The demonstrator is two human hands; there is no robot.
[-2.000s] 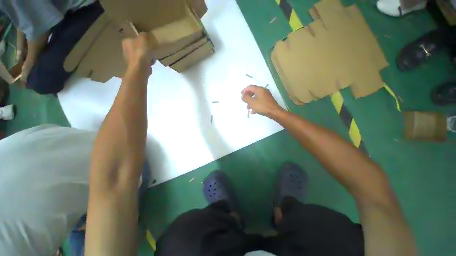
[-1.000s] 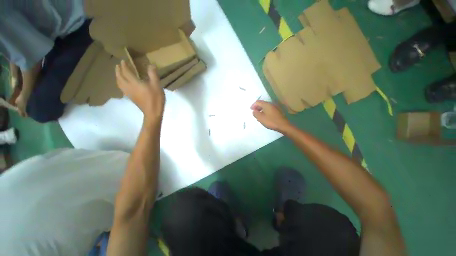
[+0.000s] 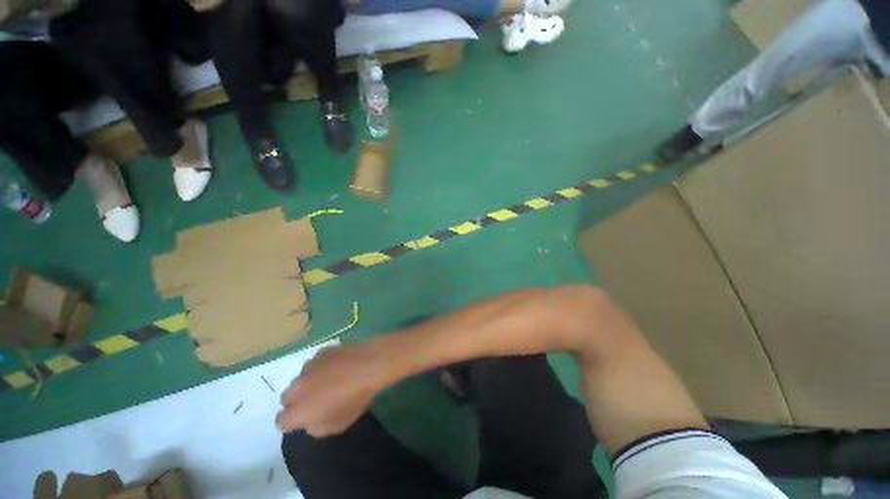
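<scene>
My right hand [image 3: 327, 392] is over the edge of the white sheet [image 3: 220, 409], in front of my dark trousers. Its back faces me and its fingers are curled closed; nothing shows in it. My left hand is out of the picture. A flat die-cut box blank [image 3: 249, 287] lies on the green floor beyond the sheet, over the striped tape. Part of a folded mailer box [image 3: 161, 485] and a brown flap [image 3: 78, 484] show at the bottom left, cut off by the edge.
A large carton [image 3: 771, 263] fills the right side. Several people's legs and shoes are at the top left, by a wooden pallet [image 3: 444, 57]. A water bottle [image 3: 377, 105] and a small brown box [image 3: 371, 168] stand near them. Another open box [image 3: 44, 304] is at the left.
The view has swung to the right, so the boxes and blank now sit further left and the large carton shows. My left hand, earlier at the boxes, has left the picture.
</scene>
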